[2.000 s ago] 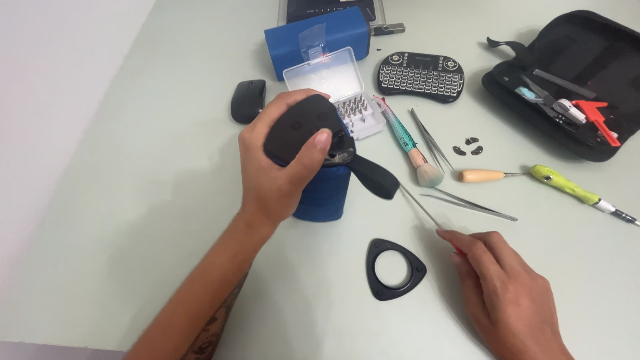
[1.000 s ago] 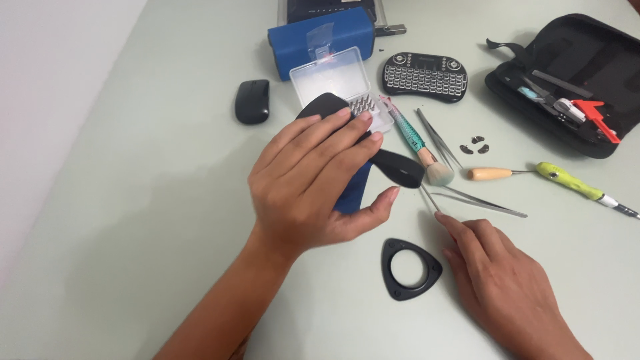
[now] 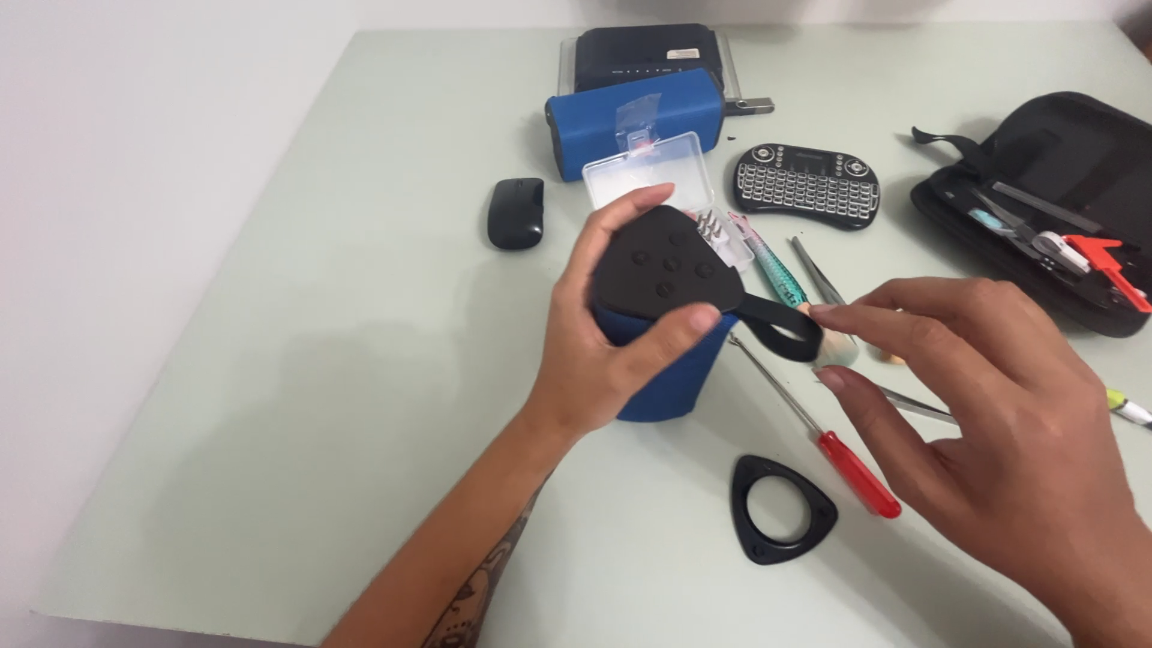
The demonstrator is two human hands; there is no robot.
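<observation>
My left hand grips the top of an upright blue portable speaker, whose black rubber end cap with round buttons faces up. From the cap's right corner a black strap loop sticks out. My right hand is at the end of that loop, thumb and forefinger apart on either side of it; whether they touch it is unclear. A red-handled screwdriver lies on the table between the speaker and my right hand. Left of its handle lies a black triangular ring.
Behind the speaker are an open plastic bit case, a second blue speaker and a black router-like box. A mouse lies left; a mini keyboard, tweezers, a brush and an open tool case lie right.
The screwdriver, held in my right hand earlier, now lies on the table. My right hand has moved up to the strap. My left hand, flat over the cap one second ago, now grips its side.
</observation>
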